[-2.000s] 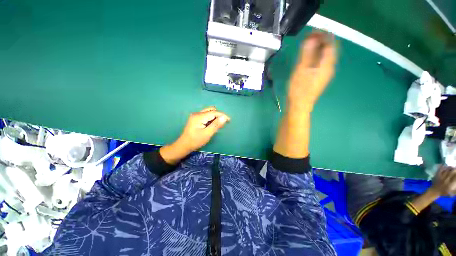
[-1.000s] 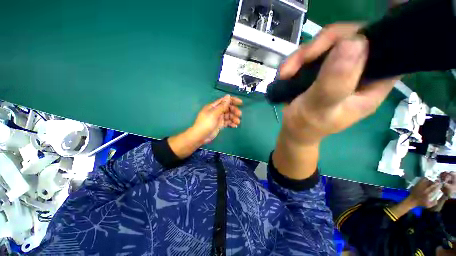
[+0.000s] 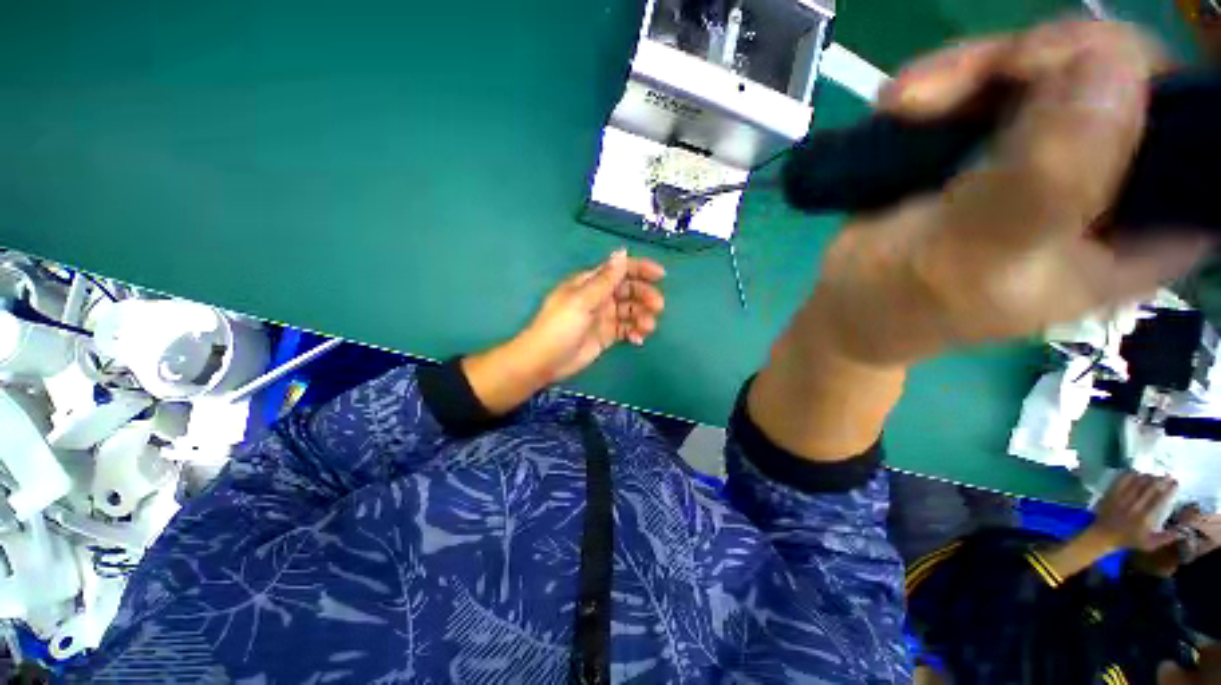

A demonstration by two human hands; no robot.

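Note:
The silver-white machine housing with a dark open window stands on the green surface, cut off by the top edge. Its white front ledge bears a cluster of tiny metal parts. My right hand, large and blurred, is shut on a thick black electric screwdriver. Its thin bit points left and its tip is at or over the metal cluster; contact cannot be told. My left hand is just in front of the ledge, fingers curled; a tiny item between its fingertips cannot be ruled out.
A thin dark rod lies by the ledge's right corner. White plastic parts are heaped at the lower left. More white parts lie at the right, where another person's hands work. A pale rail runs behind the housing.
Two seconds ago my right hand showed no screwdriver; one second ago it held it. Since then it has moved right and up, and the bit now shows at the metal cluster. My left hand moved slightly right.

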